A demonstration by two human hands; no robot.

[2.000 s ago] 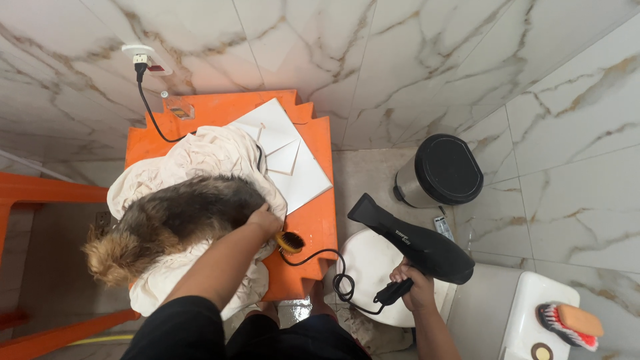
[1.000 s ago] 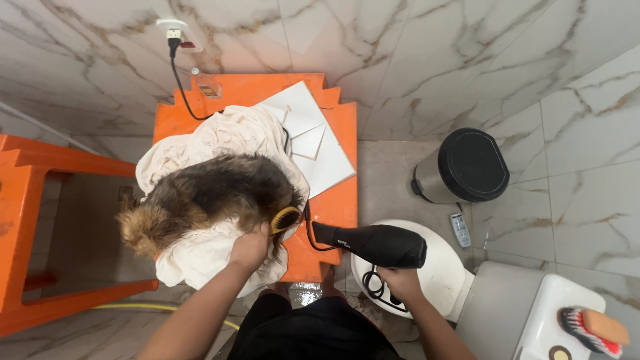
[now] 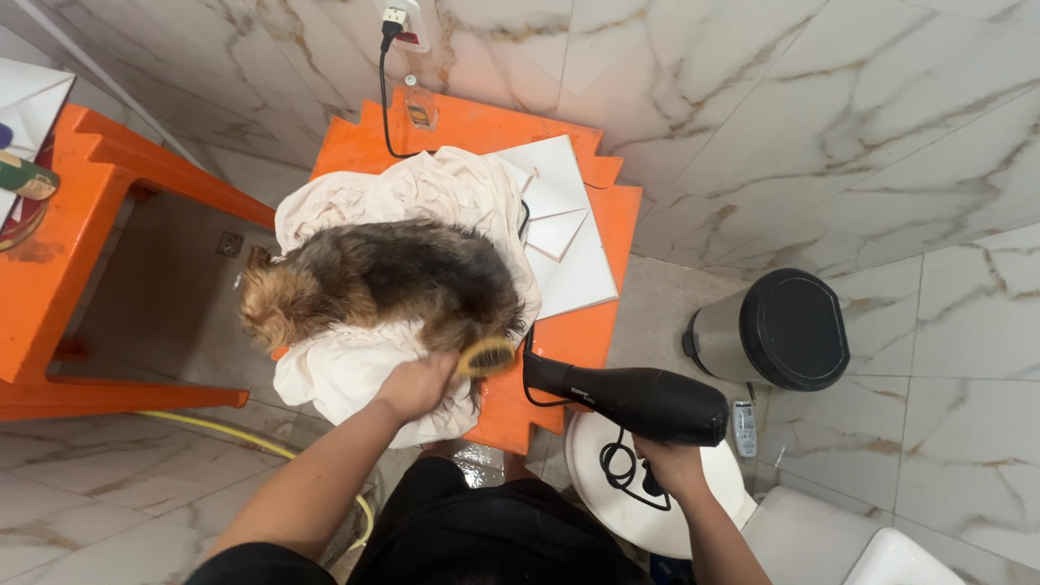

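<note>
A small dog (image 3: 390, 276) with brown and dark fur lies on a crumpled cream cloth (image 3: 325, 370) on an orange plastic table (image 3: 487, 410). My left hand (image 3: 422, 386) grips a yellow pet brush (image 3: 486, 357), whose bristled head is beside the dog's rear end. In my right hand (image 3: 670, 467) is the handle of a black hair dryer (image 3: 634, 398), its nozzle pointing left toward the brush. The handle is partly hidden by my fingers. The dryer's black cord (image 3: 624, 467) hangs in loops below it.
A white tile (image 3: 577, 244) lies on the table, with a small clear bottle (image 3: 421, 106) behind. The cord's plug (image 3: 392, 24) sits in a wall outlet. A second orange table (image 3: 73, 268) stands left, a pedal bin (image 3: 792, 329) right, a toilet (image 3: 715, 487) below. A yellow hose (image 3: 236, 432) runs along the floor.
The brush and my left hand are lower against the dog's rear than a second ago. The dryer's nozzle now tilts up to the left. The view has shifted left.
</note>
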